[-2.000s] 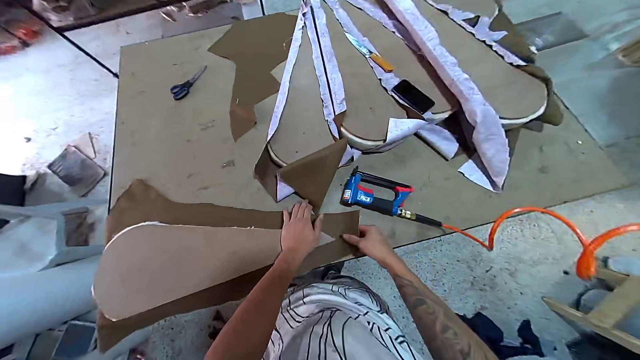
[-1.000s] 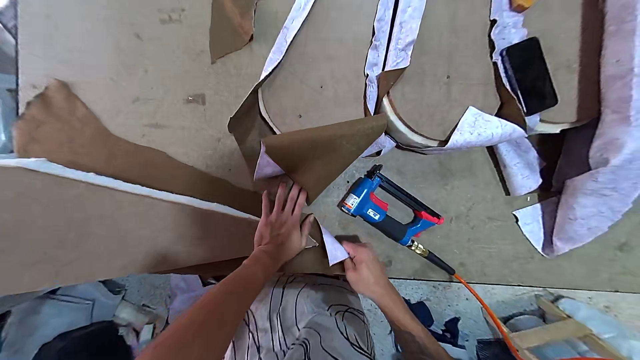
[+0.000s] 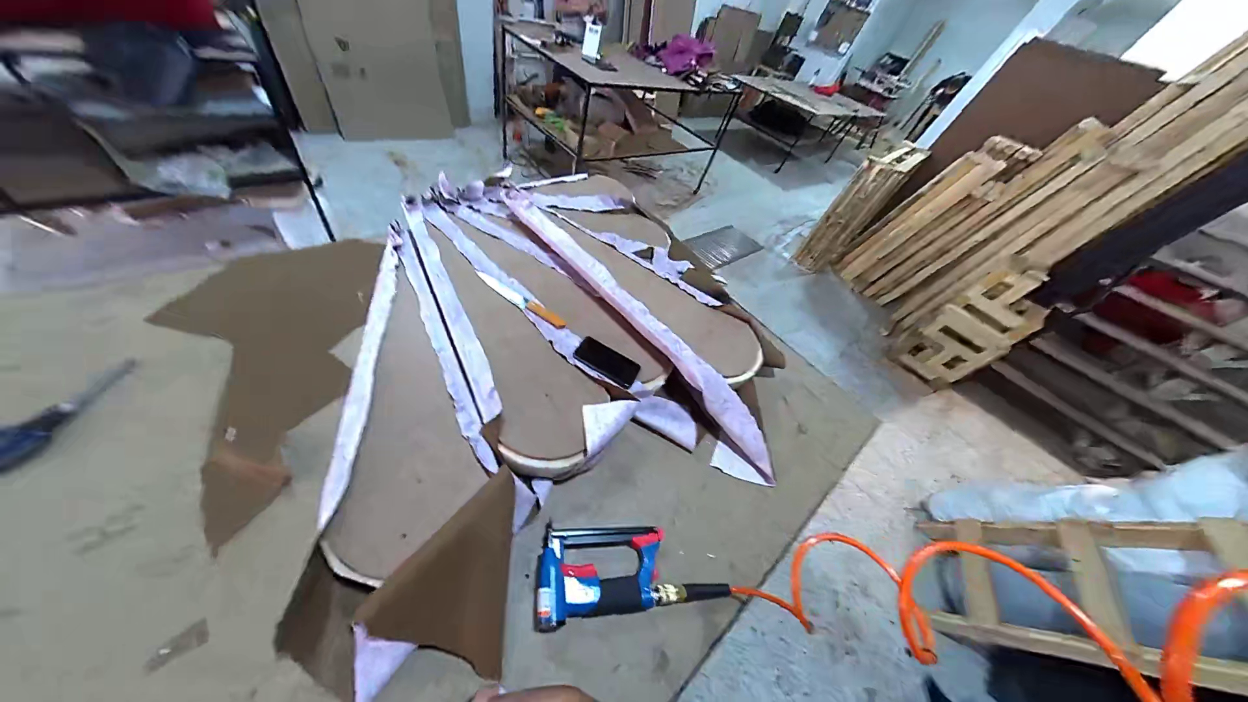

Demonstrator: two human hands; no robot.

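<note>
At the bottom edge only a small part of one hand, seemingly my left hand point(image 3: 538, 694), shows just below a folded brown fabric flap point(image 3: 448, 575); what it holds is hidden. My right hand is out of view. A blue and red pneumatic staple gun point(image 3: 597, 577) lies on the worktable right of the flap, joined to an orange air hose point(image 3: 848, 538). Behind are several long padded panels point(image 3: 419, 478) with rounded ends and white fabric strips point(image 3: 448, 331). A black phone point(image 3: 606, 362) and an orange-handled knife point(image 3: 544, 314) rest on them.
Blurred scissors point(image 3: 49, 419) and a brown fabric offcut point(image 3: 283, 341) lie on the left of the worktable point(image 3: 107, 546). Wooden frames point(image 3: 1014, 214) lean at the right. Metal-legged tables point(image 3: 624, 78) stand farther back. A wooden frame point(image 3: 1082, 585) lies low at the right.
The view has swung up toward the room. Both hands, earlier on the brown fabric of a padded panel, have almost wholly left the picture, as has that panel.
</note>
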